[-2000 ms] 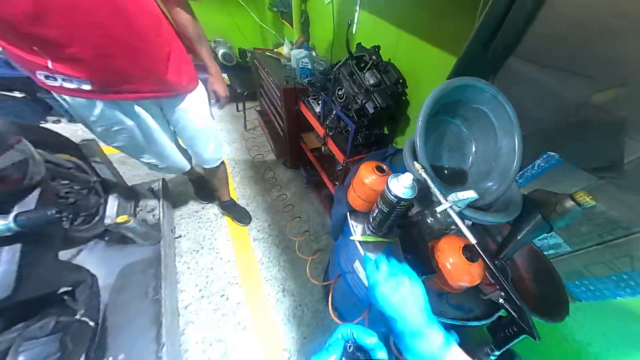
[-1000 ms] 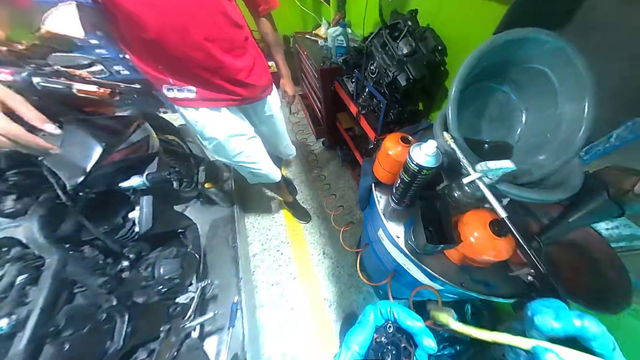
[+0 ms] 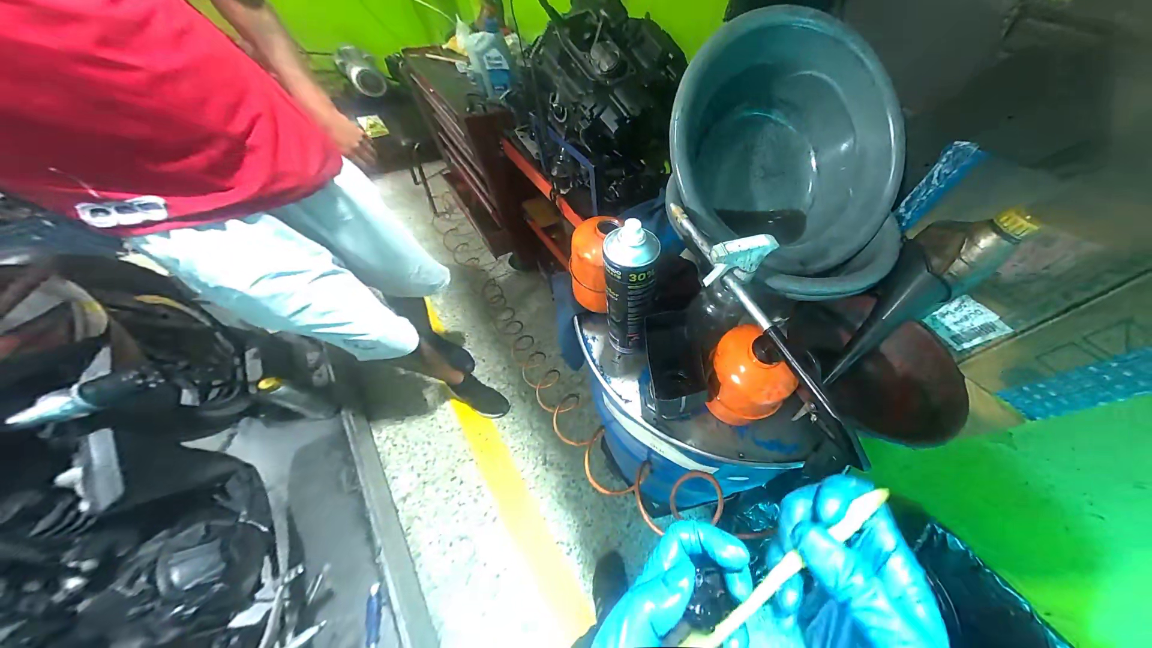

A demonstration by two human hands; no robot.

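Note:
Both hands wear blue gloves at the bottom right. My left hand [image 3: 679,585] has its fingers curled around a small dark part [image 3: 709,598], mostly hidden by the glove. In my right hand [image 3: 855,558] is a thin yellowish stick-like tool [image 3: 765,589], pinched near its upper end; its lower end lies across the front of the dark part. Beyond the hands is a blue drum [image 3: 657,454] bearing a spray can [image 3: 627,288], two orange plastic containers [image 3: 751,378] and a black open container [image 3: 675,369].
Gray basins [image 3: 783,144] lean behind the drum, near a black funnel [image 3: 886,306]. A coiled orange hose [image 3: 562,418] runs over the floor. A person in a red shirt [image 3: 162,108] stands at the left, beside a partly dismantled motorcycle [image 3: 162,540]. An engine [image 3: 603,81] rests on a red rack.
My right hand has come in from the right to beside my left hand, holding the yellowish tool. The other person's hand at the far left is out of view. The view has shifted.

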